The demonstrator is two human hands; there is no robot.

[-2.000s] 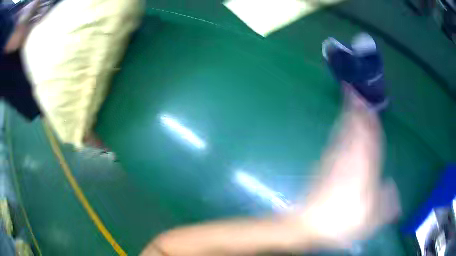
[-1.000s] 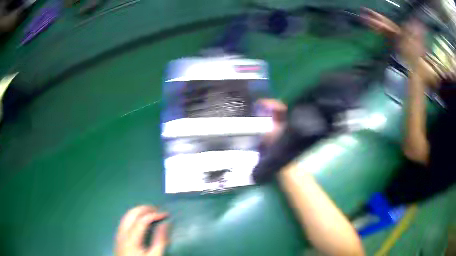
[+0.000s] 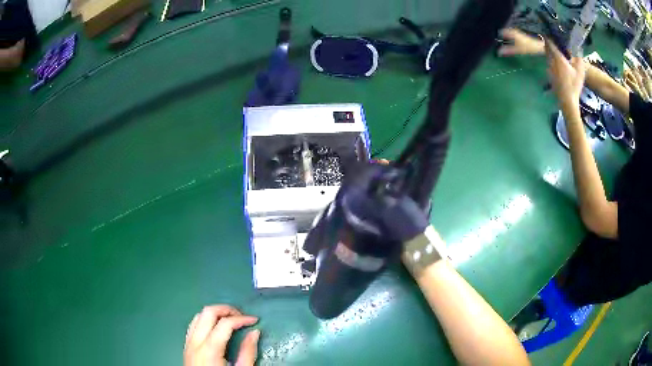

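Note:
The white and blue screw feeder (image 3: 286, 200) stands on the green table, its dark window showing many small screws. A thick black electric screwdriver (image 3: 350, 250) hangs tilted in front of the feeder's right side, with a dark sleeve running up from it. My right hand (image 3: 383, 163) is mostly hidden behind the screwdriver; only fingertips show beside the feeder, and a pale band is around the wrist. Its grip cannot be made out. My left hand (image 3: 218, 336) is at the bottom edge, left of the feeder's front, fingers curled but apart from the thumb, with nothing visible in it.
A navy strapped part (image 3: 275, 82) lies behind the feeder, and an oval navy pad (image 3: 344, 57) lies to its right. At the right, a person in black (image 3: 629, 179) reaches over the table near several pads. A blue stool (image 3: 561, 314) is below them. A purple striped item (image 3: 56, 61) lies far left.
The view has swung from bare table to the feeder. In the last second the screwdriver has come lower left, in front of the feeder. My left hand has shifted slightly right and down in view.

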